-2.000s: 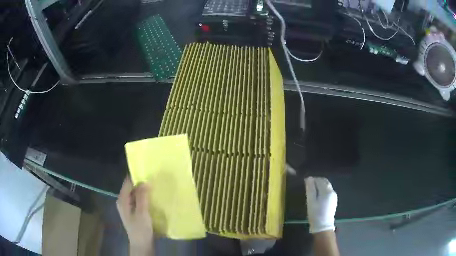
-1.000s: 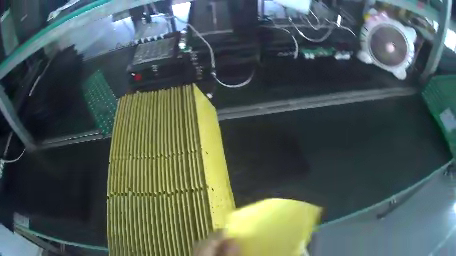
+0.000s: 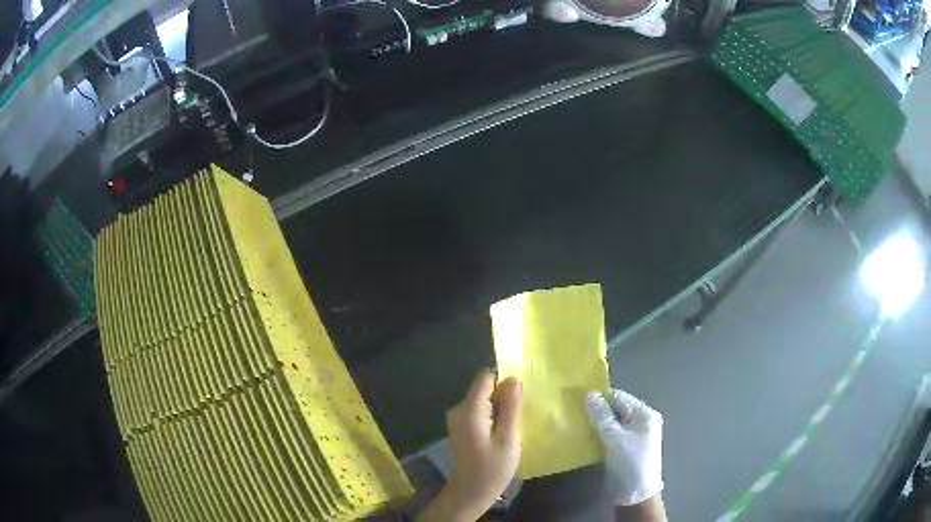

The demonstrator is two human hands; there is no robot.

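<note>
A plain yellow sheet (image 3: 553, 377) is held upright in front of me, near the bench's front edge. My bare left hand (image 3: 488, 440) grips its left edge, thumb on the near face. My white-gloved right hand (image 3: 628, 444) grips its lower right edge. The fingers behind the sheet are hidden. A thick stack of yellow boards (image 3: 214, 367) stands on edge at the left, with the dotted face of its end board turned to the right. The sheet and the stack are apart.
Green dotted boards (image 3: 842, 127) with a white label lie at the right end. Another green board (image 3: 67, 257) is at the far left. A dark box (image 3: 143, 138) with a red light and pale wires stand behind the stack. A metal rail (image 3: 490, 122) crosses the bench.
The view has swung right, so the stack shows further left. The sheet moved from beside the stack to its right. My right hand, empty at first, now holds the sheet too.
</note>
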